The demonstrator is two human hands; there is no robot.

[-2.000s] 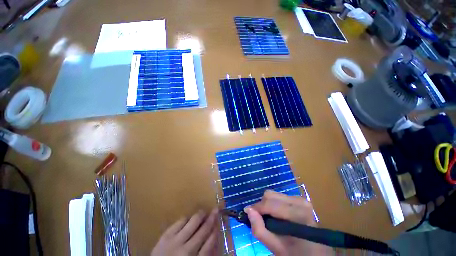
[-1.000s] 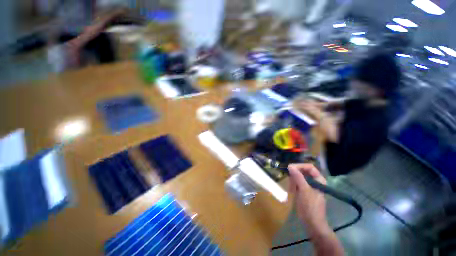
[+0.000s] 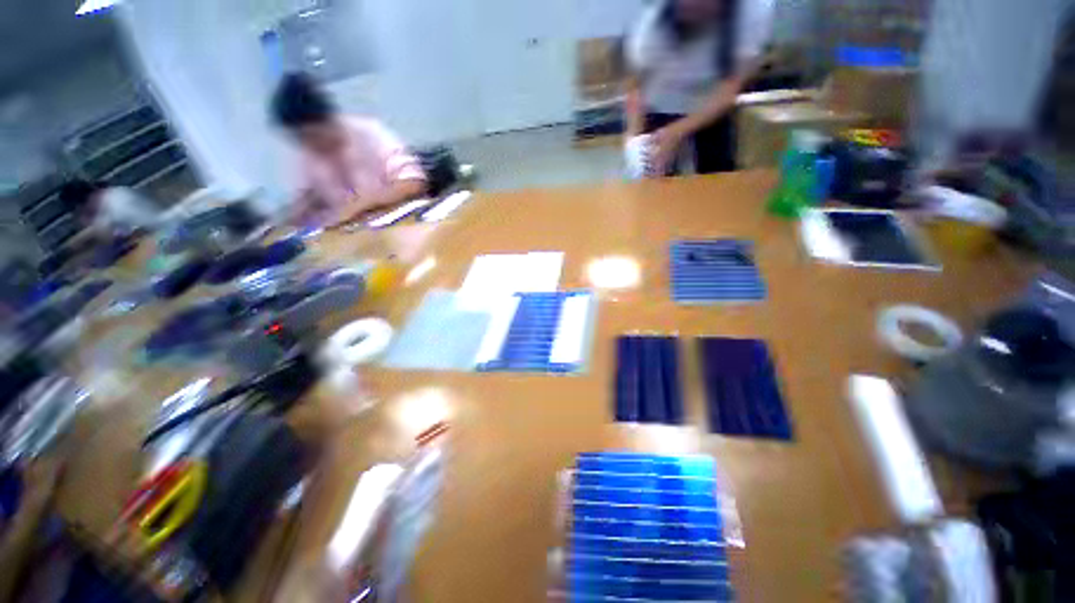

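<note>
The bright blue solar cell panel (image 3: 648,530) with pale parallel lines lies nearest in front of me, its lower end cut off by the picture's edge. Thin ribbon ends show faintly along its sides. Two dark solar cells (image 3: 647,379) lie side by side just behind it. A blue panel with white strips on both edges (image 3: 531,331) rests on a pale sheet to the left. Neither my left hand nor my right hand is in view. The picture is blurred by motion.
White strips (image 3: 892,448) and a grey round canister (image 3: 996,389) stand at right. Another blue panel (image 3: 717,273) and a green bottle (image 3: 800,177) are at back. Scissors (image 3: 171,501) lie at lower left. A person in pink (image 3: 360,165) sits across; another stands behind the table.
My view has swung from the right back to the left and up, showing the far side of the table. My right hand and the soldering iron, seen earlier, have left the picture.
</note>
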